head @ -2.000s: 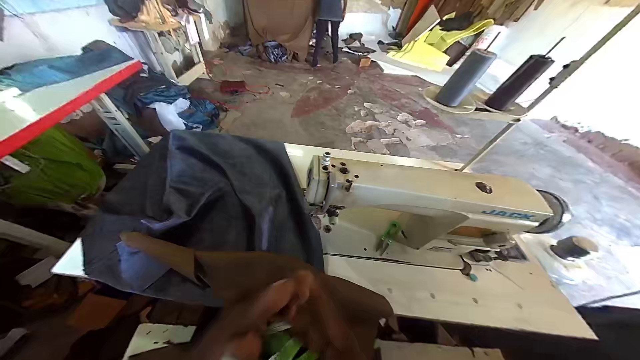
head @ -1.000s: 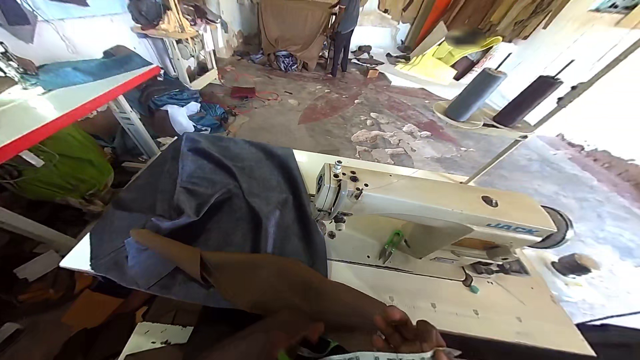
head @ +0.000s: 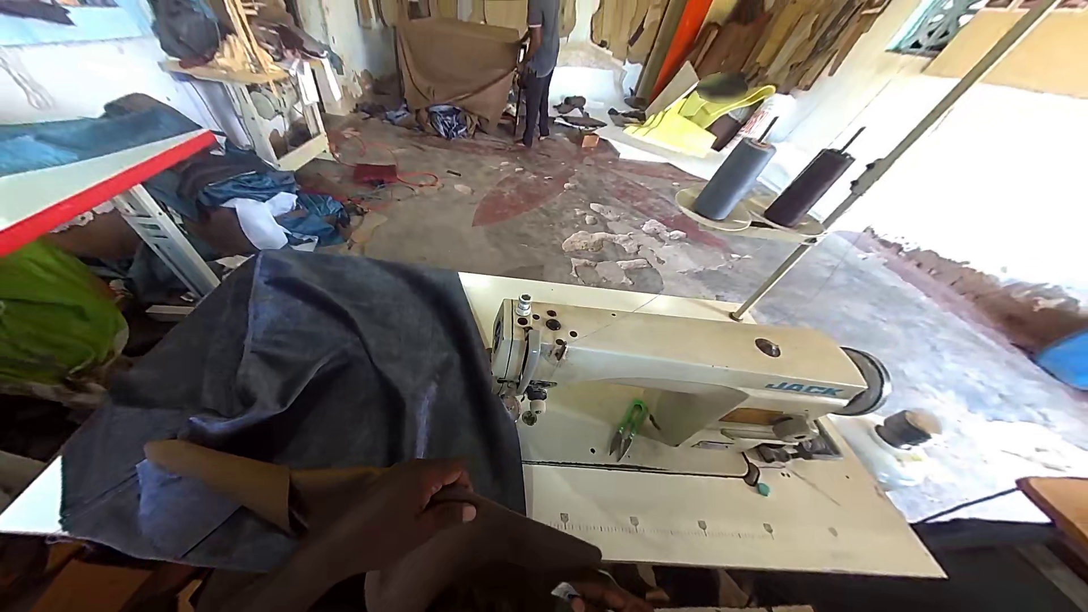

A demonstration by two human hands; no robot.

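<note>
My left hand [head: 429,497] is curled on a brown fabric piece [head: 540,535] in front of the machine bed. My right hand [head: 608,591] is low at the bottom edge, partly cut off, beside a small whitish thing; its grip is unclear. A large dark grey-blue cloth [head: 331,382] lies creased over the left of the sewing table, with another brown piece [head: 225,480] folded on its near part. The cloth's right edge reaches the needle end of the Jack sewing machine [head: 680,357]. Green-handled thread snips [head: 629,429] rest on the bed under the arm.
Two thread cones, grey [head: 735,180] and dark [head: 809,187], stand on a holder behind the machine. A small spool [head: 908,427] sits at the right. A red-edged table [head: 110,191] is at left. Across the room, a person [head: 540,68] stands beside hanging brown cloth.
My left hand now shows on the brown fabric, where the frame of one second ago shows mainly fabric. My right hand is lower and less visible than one second ago.
</note>
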